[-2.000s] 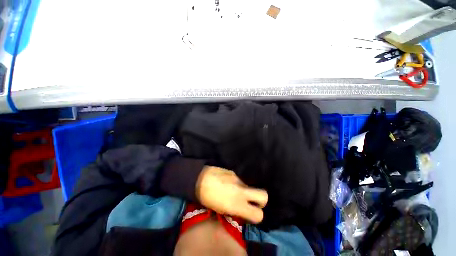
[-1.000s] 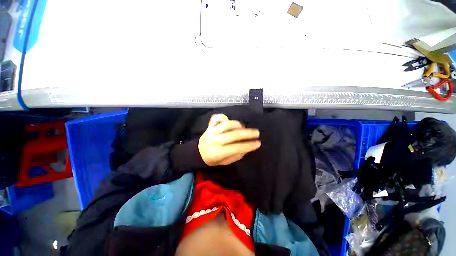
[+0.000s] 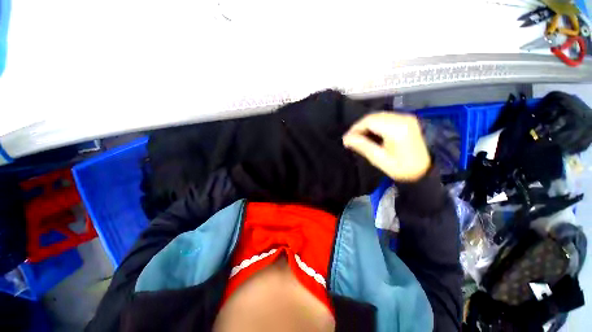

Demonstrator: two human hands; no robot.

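The black garment piece (image 3: 292,149) lies bunched over my lap, its upper part against the front edge of the white table (image 3: 195,65). My right hand (image 3: 393,146) is at the right side of the cloth, blurred, with thumb and fingers curled towards each other at the cloth's edge; whether it grips any cloth cannot be told. My left sleeve reaches to the left part of the cloth, and my left hand is hidden there.
Scissors with red and orange-yellow loops (image 3: 569,50) and dark snips (image 3: 536,16) lie at the table's right end. A blue crate (image 3: 120,194) stands at left beside a red plastic item (image 3: 55,214). Black cloth pieces and clear bags (image 3: 477,240) fill the right side.
My left hand has gone from above the cloth out of sight. My right hand has appeared at the right. The dark strip on the table edge is gone from view, and the camera view has shifted.
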